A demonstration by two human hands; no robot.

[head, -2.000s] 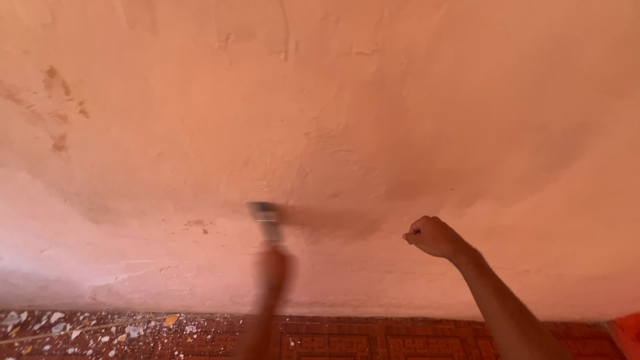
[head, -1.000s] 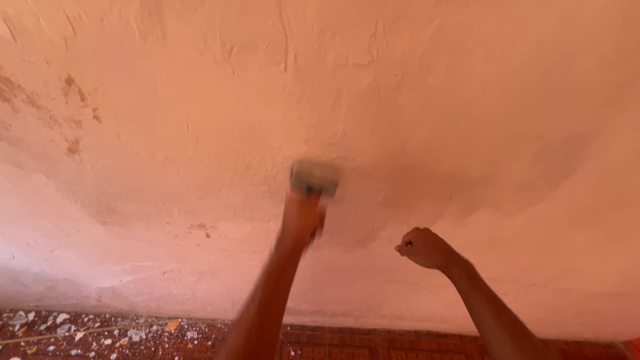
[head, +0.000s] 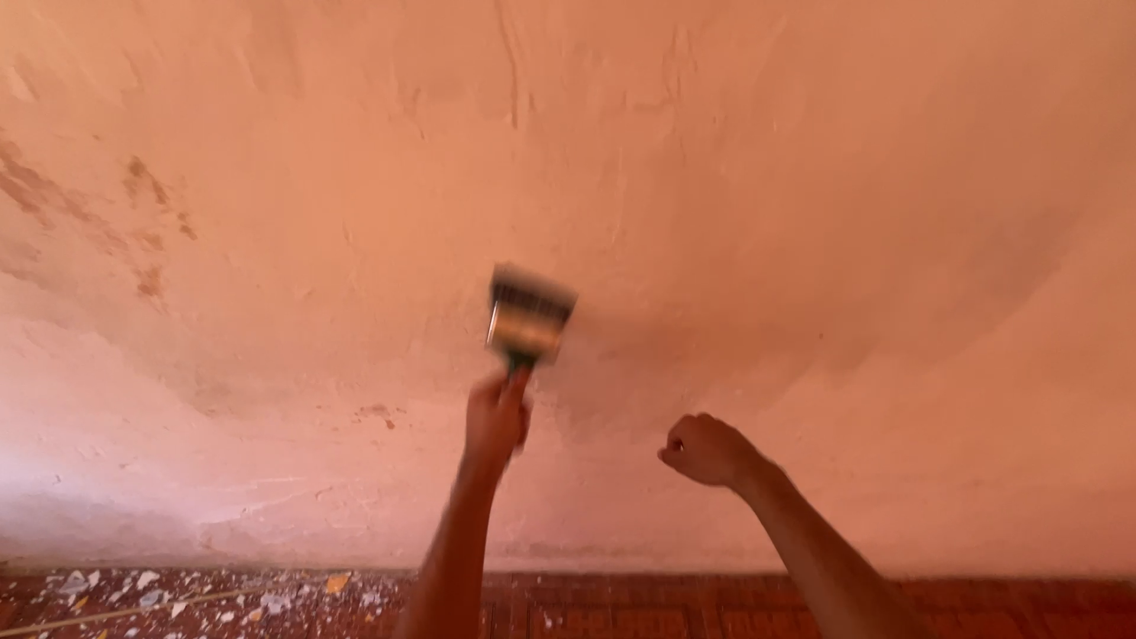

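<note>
A wide flat paintbrush (head: 531,319) with dark bristles, a shiny metal ferrule and a green handle is blurred near the middle of the view, bristles up. My left hand (head: 497,422) grips its handle from below. Behind it stands a rough orange-pink plastered wall (head: 355,222); whether the bristles touch it I cannot tell. To the right, my right hand (head: 708,448) is curled into a loose fist in front of the wall, with nothing visible in it. A darker patch of wall lies right of the brush.
Along the bottom runs a reddish patterned tile floor (head: 621,608). Paint or plaster flakes (head: 275,603) litter its left part, where a thin pale strip (head: 142,612) also lies. Brown stains (head: 149,280) mark the wall at the left.
My left hand and the paintbrush have swung about in front of the wall, first lower at the left, then higher at the middle. My right hand keeps its curled shape.
</note>
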